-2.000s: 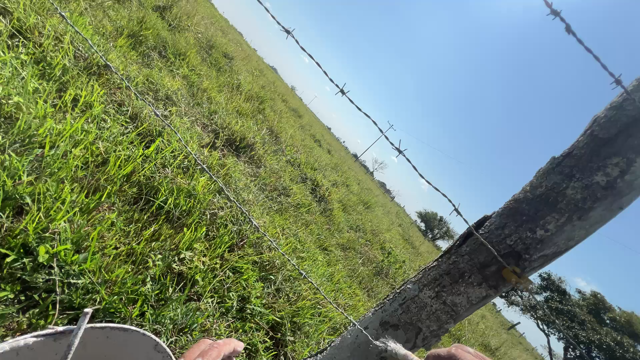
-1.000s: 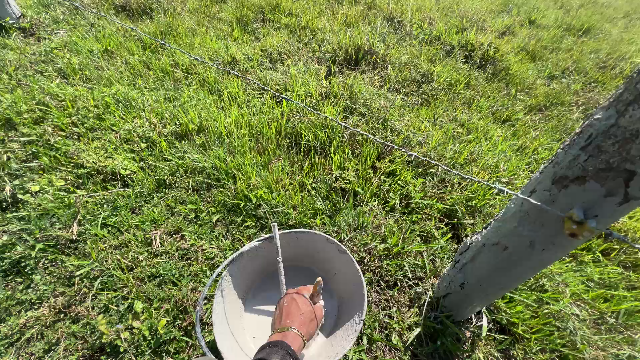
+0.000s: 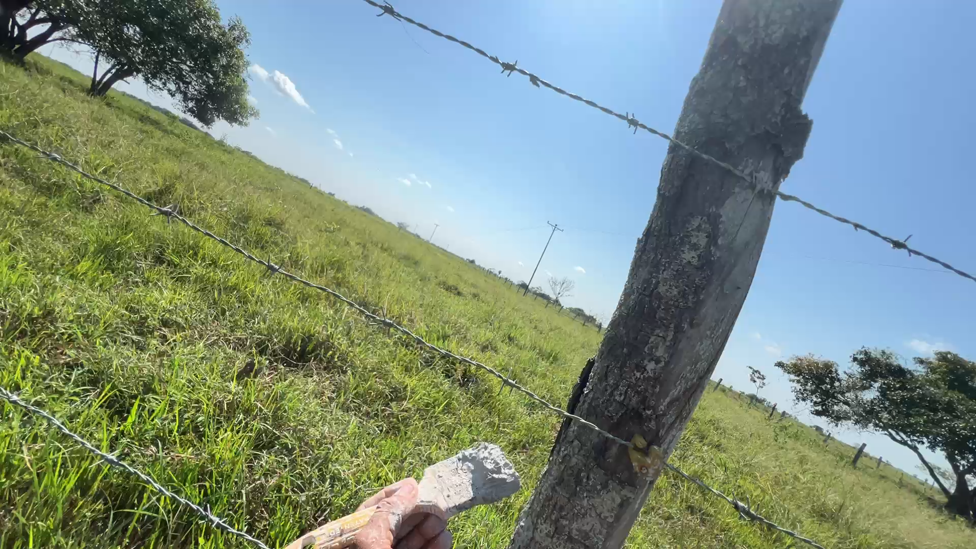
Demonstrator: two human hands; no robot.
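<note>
At the bottom of the head view, my right hand (image 3: 400, 522) is closed round a paintbrush (image 3: 335, 530), its fingers smeared with white. Thick whitish paint coats the bristles (image 3: 476, 476), which point up and to the right. They are just left of a leaning wooden fence post (image 3: 671, 297) with rough grey bark; whether they touch it cannot be told, but a gap shows between them. A yellow tie or fitting (image 3: 645, 456) sits on the post where a barbed wire (image 3: 389, 324) crosses it. My left hand is out of view.
An upper barbed wire (image 3: 568, 91) crosses the post higher up. Another wire (image 3: 114, 461) runs low at the left. Beyond the fence lies a grassy field (image 3: 252, 305), with trees (image 3: 175, 61) and a distant utility pole (image 3: 541, 259).
A second ago a hand was inside the white bucket; now the bucket is out of view and the paint-coated brush is raised near the post. The view has swung upward and tilted.
</note>
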